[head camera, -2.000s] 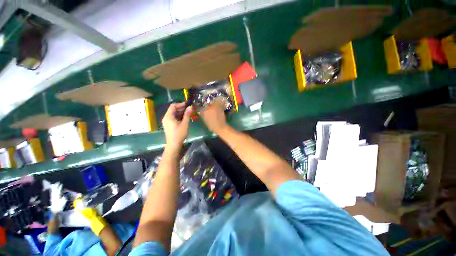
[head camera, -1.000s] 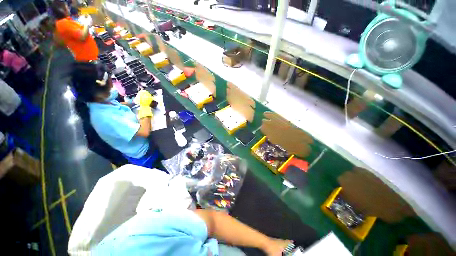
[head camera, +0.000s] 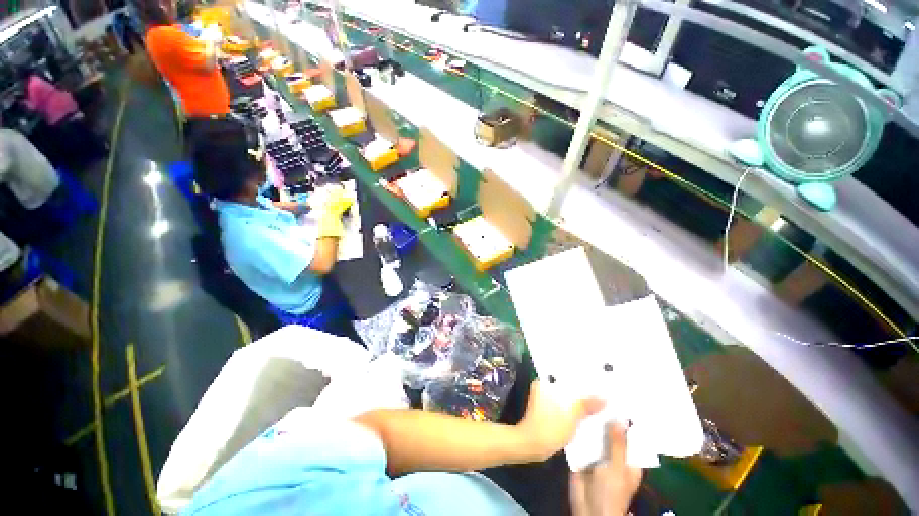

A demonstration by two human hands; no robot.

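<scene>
My left hand [head camera: 552, 418] and my right hand [head camera: 608, 482] both grip white card dividers [head camera: 645, 373] at their lower edges. At least two cards overlap and fan apart, raised in front of me over the belt edge. Small dark holes show in them. The cards hide part of the green belt and whatever lies behind them. An open yellow retail box [head camera: 744, 467] with dark, shiny contents lies at lower right, partly covered by the cards. A clear poly bag [head camera: 458, 353] of bundled cables with coloured plugs lies left of the cards.
More yellow boxes with white inserts [head camera: 484, 242] stand along the belt at upper left. A neighbouring worker [head camera: 267, 247] with a yellow glove sits at left, near a squeeze bottle [head camera: 388, 264]. A teal fan [head camera: 818, 126] stands at upper right.
My hands have left the open box. My left arm reached down to the right; now both hands hold the raised white cards. The view has swung left along the line.
</scene>
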